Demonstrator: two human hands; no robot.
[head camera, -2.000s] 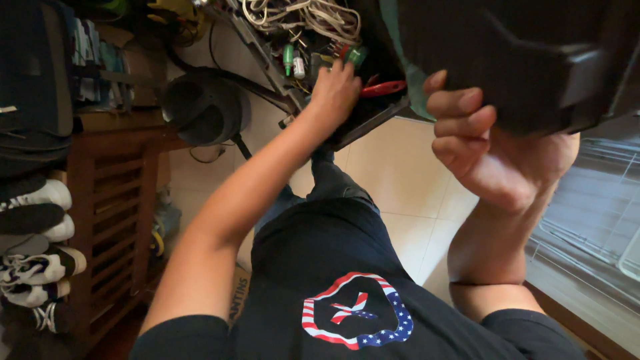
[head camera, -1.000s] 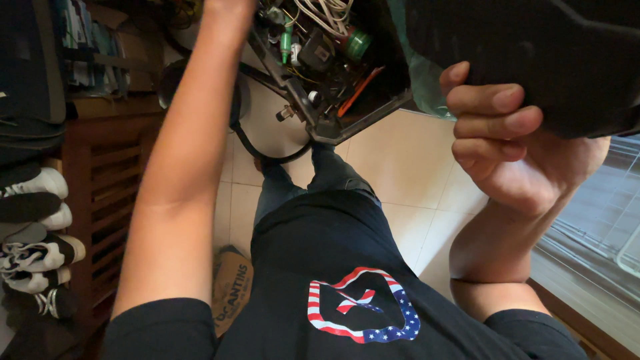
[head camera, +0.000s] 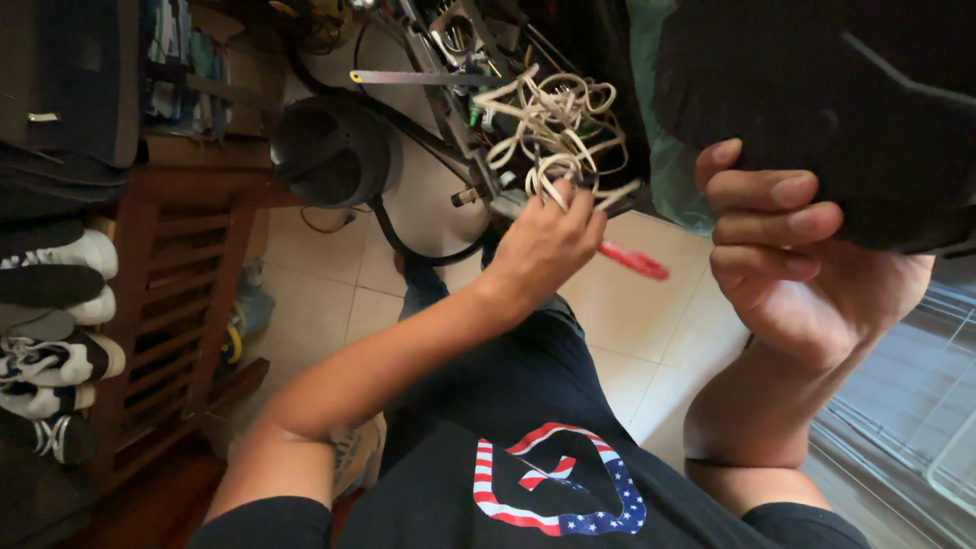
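My left hand (head camera: 550, 232) closes on the lower end of a tangled bundle of white cable (head camera: 560, 114), over an open box of tools and small parts (head camera: 450, 114). A red-handled tool (head camera: 634, 261) sticks out on the right side of the same hand, its other end hidden. My right hand (head camera: 801, 252) is raised at the right, fingers curled against the underside of a large black object (head camera: 808, 130), perhaps a lid or case. Green plastic (head camera: 679, 152) hangs beside that black object. A flat metal strip (head camera: 427, 78) with a yellow end juts leftward from the box.
A black round container (head camera: 332, 151) and a black curved tube (head camera: 412, 255) lie on the tiled floor left of the box. Further left stand a slatted wooden rack (head camera: 171, 305) and several shoes (head camera: 57, 358). A wire rack (head camera: 907, 381) is at the lower right.
My left hand has come back down from the upper left and is now at the cable bundle. The metal strip now juts out leftward. My right hand remains at the black object.
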